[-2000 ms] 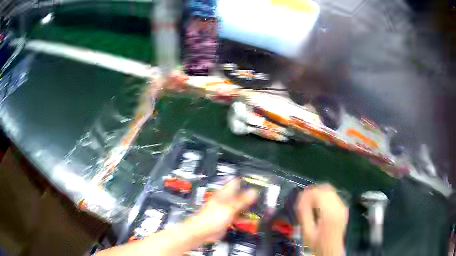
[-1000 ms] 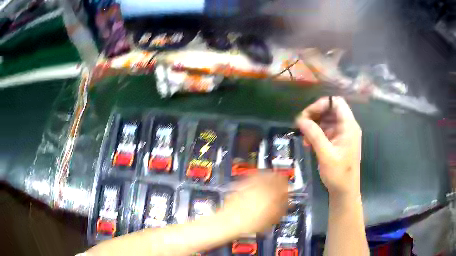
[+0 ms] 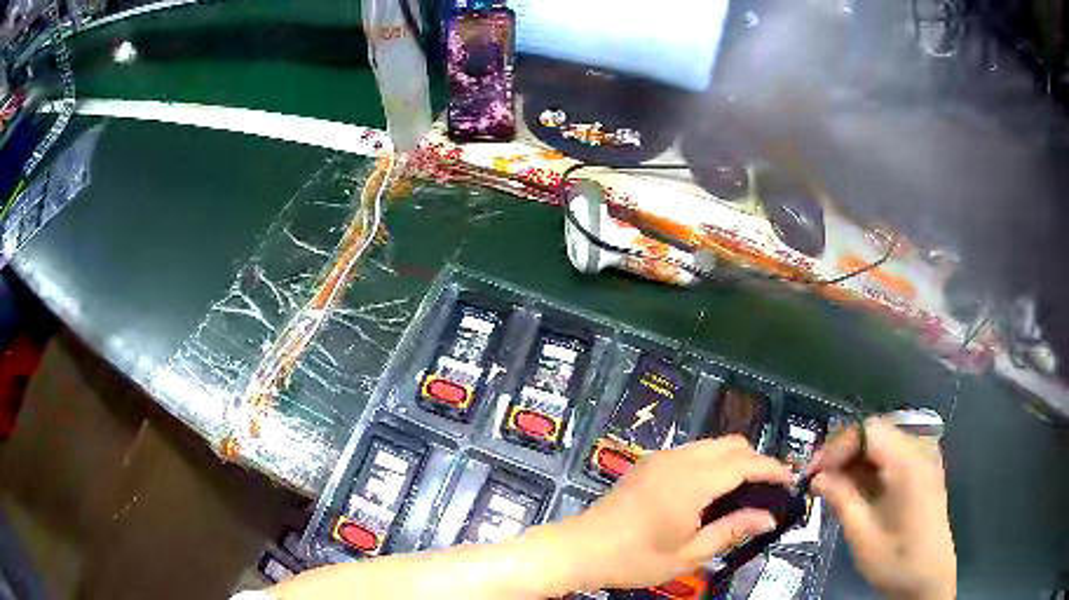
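A clear-grey blister tray [image 3: 443, 436] lies on the dark green mat, with black devices in its pockets. Most show white labels and red-orange ovals; one [image 3: 642, 404] shows a yellow lightning bolt. My left hand [image 3: 692, 504] is over the tray's lower right part, with a black device [image 3: 756, 516] between thumb and fingers, partly hidden by them. My right hand [image 3: 885, 498] is just right of it, fingertips pinched on a thin black cable at the device's end. The fingers hide most of the cable.
A white barcode scanner [image 3: 633, 240] with a black cord lies behind the tray. A phone [image 3: 481, 73], mouse pad [image 3: 598, 131] and mouse [image 3: 797, 220] are beyond the taped ledge [image 3: 727, 229]. Wrinkled clear film [image 3: 299, 311] is at left. A white object [image 3: 917, 417] shows behind my right hand.
The view has shifted and sharpened. My right hand has come down from beyond the tray's right corner to beside my left hand. A black device now shows in my left hand.
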